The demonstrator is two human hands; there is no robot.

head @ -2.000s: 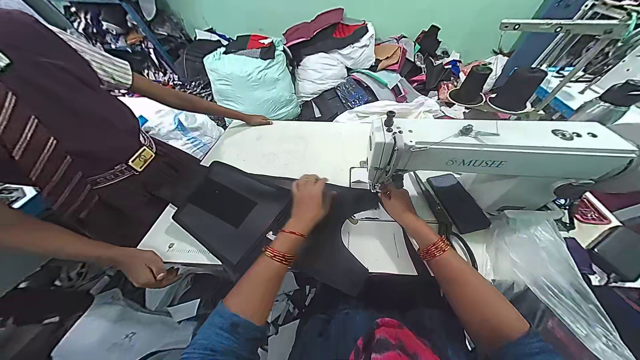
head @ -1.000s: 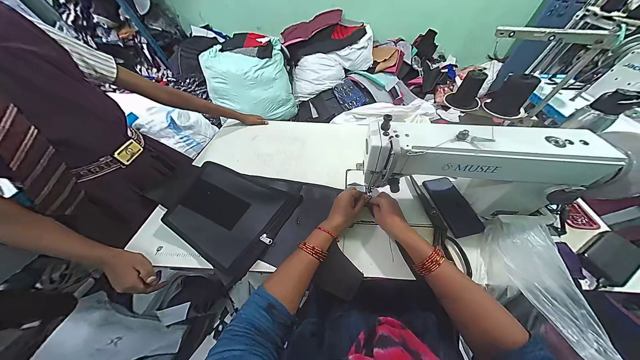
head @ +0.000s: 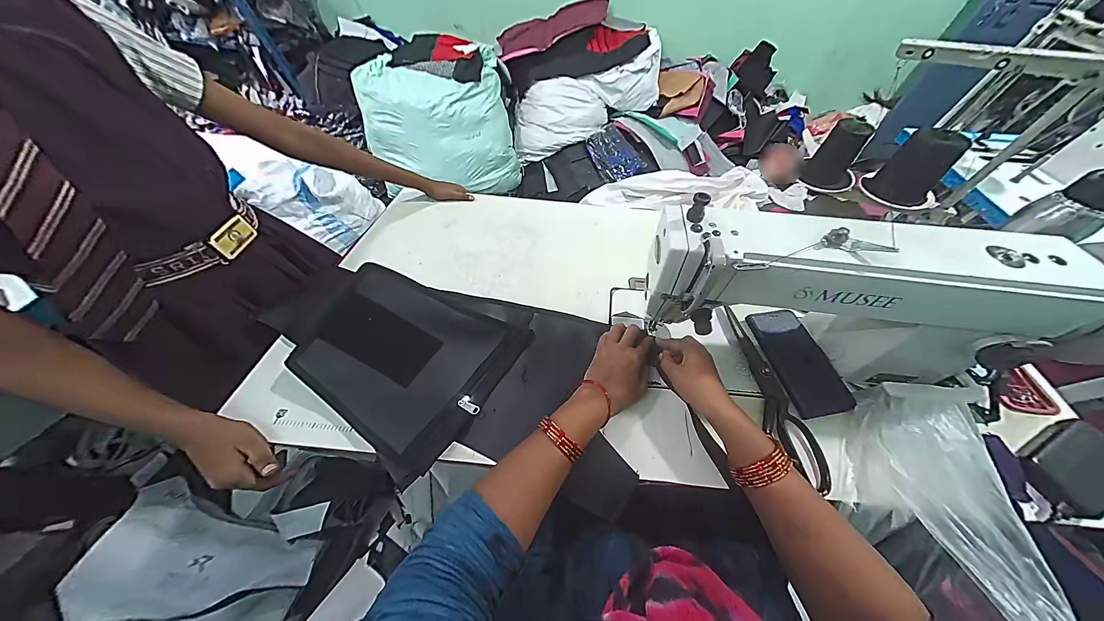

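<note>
A black fabric bag piece [head: 483, 345] with a dark rectangular patch and a zipper pull [head: 468, 404] lies across the sewing table [head: 509, 237], reaching right to the needle of a white Musee sewing machine [head: 845, 285]. My left hand [head: 623, 366] presses the piece's right end just left of the needle, fingers bent over it. Close beside it, my right hand [head: 690, 366] pinches a narrow black strip [head: 705, 435] in front of the presser foot; the strip hangs towards me over the table's front edge. The fingertips partly hide the needle area.
Right of my right hand lie large black-handled scissors [head: 770, 384] and a dark phone [head: 799, 362]. Clear plastic sheeting [head: 949, 483] hangs at the right. A co-worker [head: 112, 190] stands left, one hand on the table's far edge. Black thread cones [head: 918, 168] and stuffed bags [head: 440, 121] stand behind.
Two seconds ago my left hand was on the bag piece, farther from the needle; now it is beside my right hand there. The piece's right end has swung down from my right hand.
</note>
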